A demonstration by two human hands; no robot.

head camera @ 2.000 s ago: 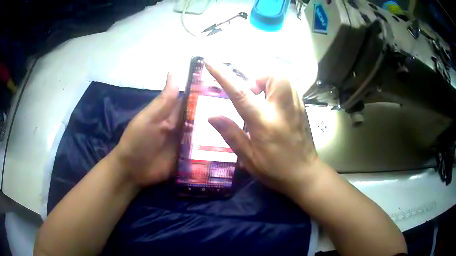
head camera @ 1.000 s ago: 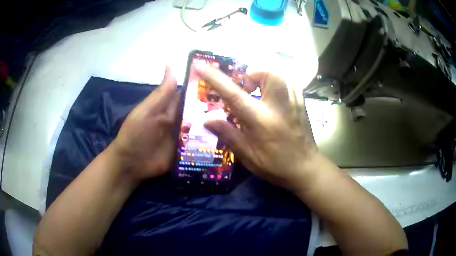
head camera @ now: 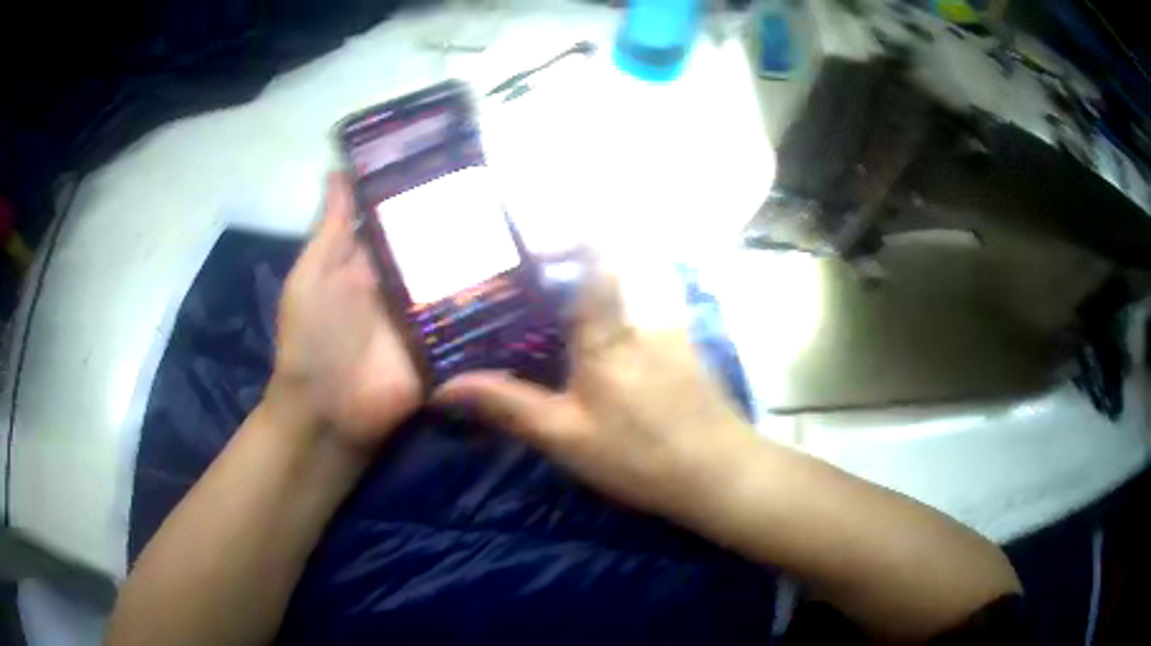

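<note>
A smartphone [head camera: 448, 240] with a dark screen and a bright white box on it is tilted to the left above the garment. My left hand [head camera: 347, 322] holds it along its left side. My right hand [head camera: 631, 391] is at its lower right, with the thumb at the bottom edge and the other fingers blurred in the lamp glare. Whether the right hand grips the phone is not clear. The shiny navy quilted panel [head camera: 505, 568] lies under both hands and forearms.
The sewing machine [head camera: 858, 152] stands at the right over its metal bed [head camera: 934, 328]. Intense glare lies left of the machine head. A slim dark tool [head camera: 543, 70] and a bright blue item [head camera: 656, 41] are at the back of the white table [head camera: 126, 265].
The phone has tilted and moved up and left, and its screen picture differs. My right hand has moved down to its lower right corner, its index finger off the upper screen. The view is blurred.
</note>
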